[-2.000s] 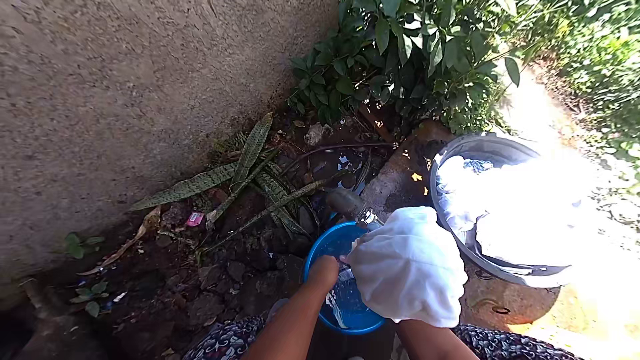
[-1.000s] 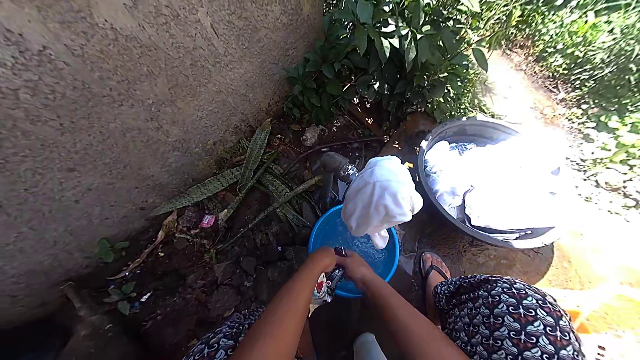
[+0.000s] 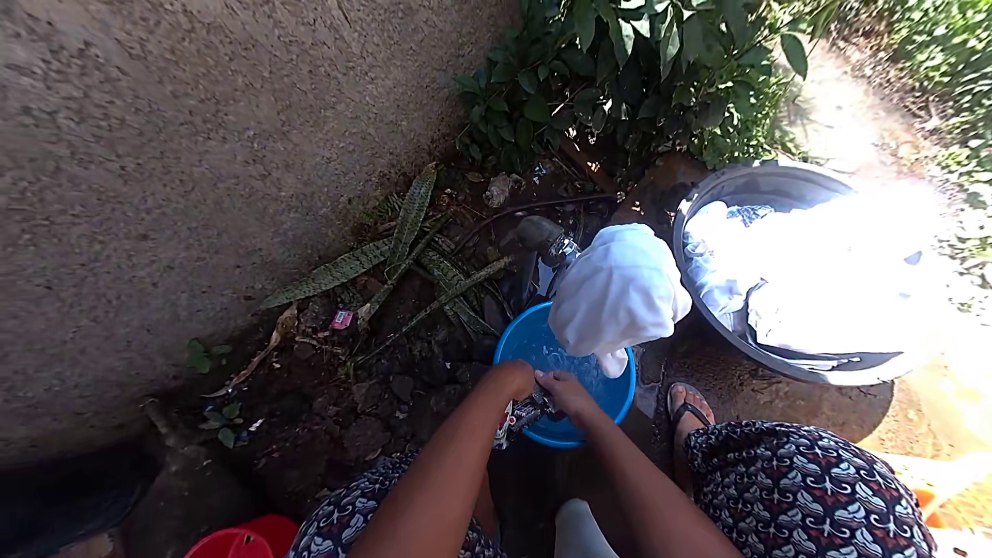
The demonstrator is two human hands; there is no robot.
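Note:
My left hand [image 3: 513,381] and my right hand [image 3: 564,390] meet over the near left part of a blue basin [image 3: 629,387] with water in it. Both are closed on a dark, patterned cloth [image 3: 528,411] that hangs below them; its full shape is hidden. Just beyond my hands a bundled white cloth [image 3: 616,291] rests on a tap outlet, over the basin's far right side. The metal tap pipe [image 3: 542,236] shows at its left.
A large grey tub [image 3: 701,310] of sunlit laundry stands at the right. Snake plant leaves [image 3: 333,271] lie by the rough wall [image 3: 194,155]. A red container [image 3: 240,542] is at the bottom left. My sandalled foot [image 3: 688,407] is beside the basin.
My right hand, hidden behind the white cloth two seconds ago, now shows beside my left over the basin. The dark patterned cloth has come into sight at my hands.

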